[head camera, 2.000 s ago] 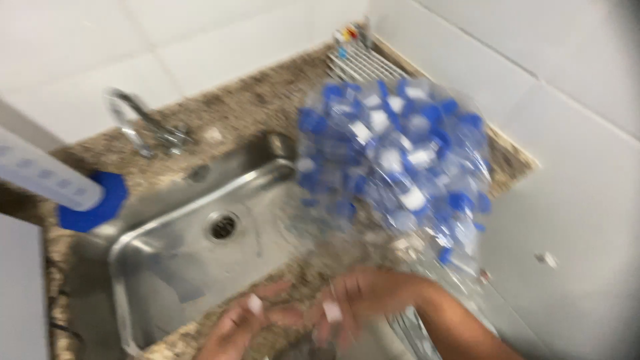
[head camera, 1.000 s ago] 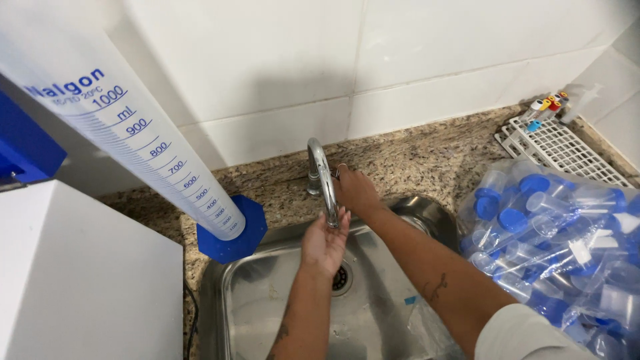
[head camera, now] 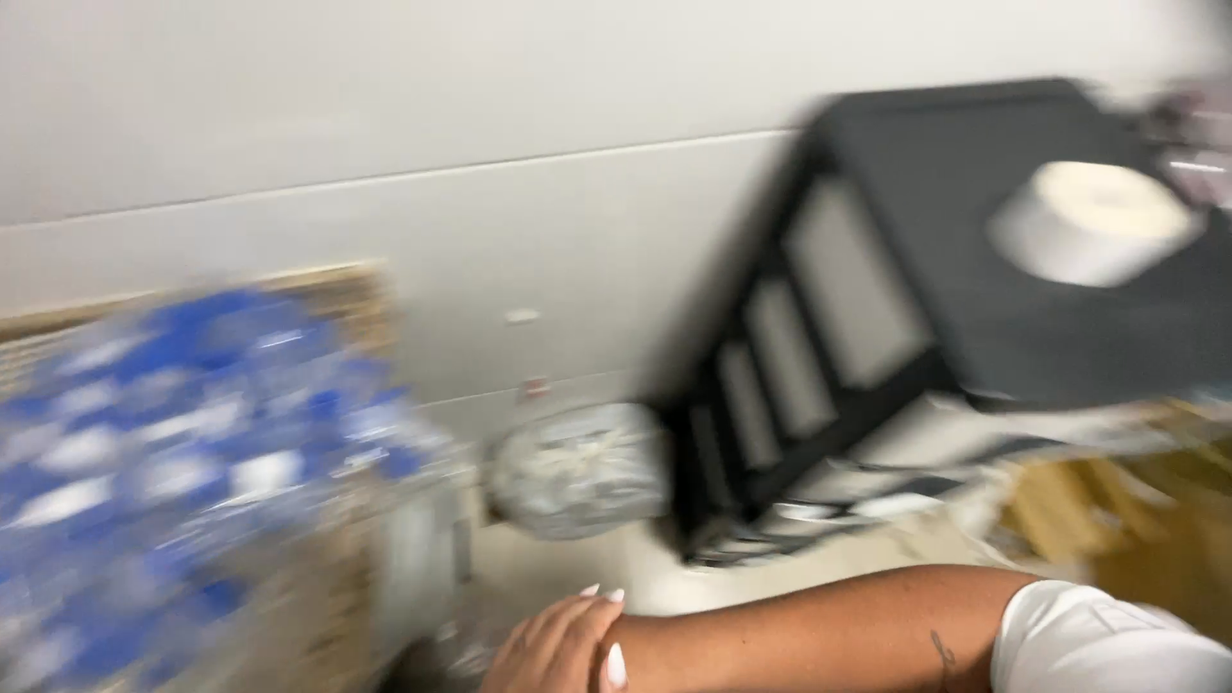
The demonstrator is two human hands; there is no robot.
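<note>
At the bottom centre, fingers with long white nails, apparently my left hand (head camera: 563, 643), lie bent against my right wrist. My right forearm (head camera: 799, 621), with a small tattoo and a white sleeve (head camera: 1097, 635), reaches in from the lower right. The right hand itself is hidden or cut off by the bottom edge. Nothing held can be made out. Left of the hands, a clear plastic bag of blue-capped containers (head camera: 260, 472) lies on the granite counter (head camera: 351, 313). Motion blurs much of the view.
A dark shelf unit (head camera: 953, 221) stands at the right, with a white roll (head camera: 1092, 226) on top. Beside it is a bin lined with a pale plastic bag (head camera: 582, 472). An open brown cardboard box (head camera: 1107, 520) sits at the lower right. A pale wall (head camera: 462, 77) runs behind.
The view has swung right, away from the sink. My hands, at the faucet one second ago, have left it and are together at the bottom of the view.
</note>
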